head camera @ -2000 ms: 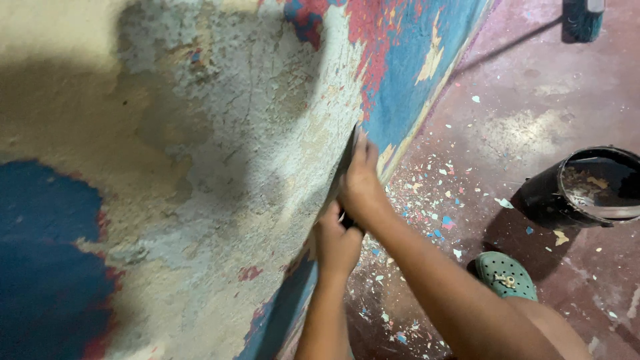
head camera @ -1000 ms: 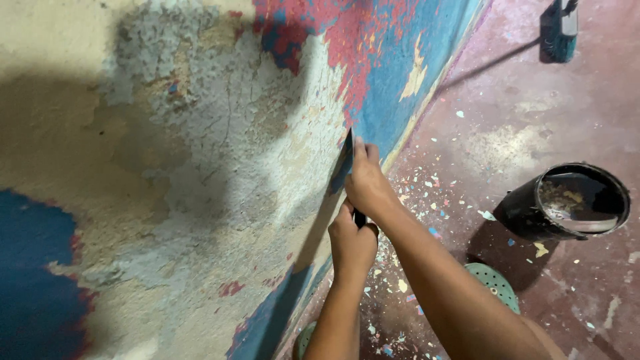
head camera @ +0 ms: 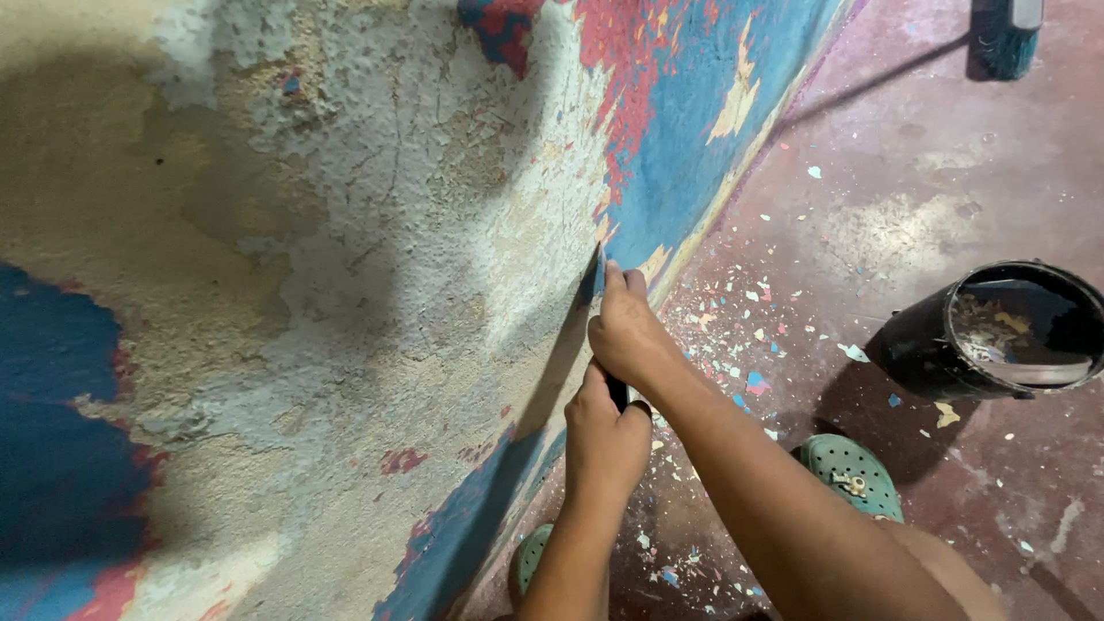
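Both my hands grip one scraper (head camera: 597, 269), whose thin dark blade meets the wall (head camera: 414, 216) at the edge of the blue paint. My right hand (head camera: 628, 332) is the upper one, close behind the blade and against the wall. Just below it, my left hand (head camera: 608, 427) is closed round the black handle (head camera: 617, 392), most of which the fingers hide. Around the blade the wall shows blue and red paint, with rough whitish and beige plaster bared to the left.
Paint flakes (head camera: 756, 384) litter the reddish floor (head camera: 871, 190) along the wall's foot. A black bucket (head camera: 918, 345) at the right holds dark liquid and flakes. A brush head (head camera: 1009, 52) is at the top right. Green clogs (head camera: 849, 474) are on my feet.
A beige bare patch now shows in the blue paint beside the blade, where blue paint showed a second ago. Both hands keep their hold on the scraper.
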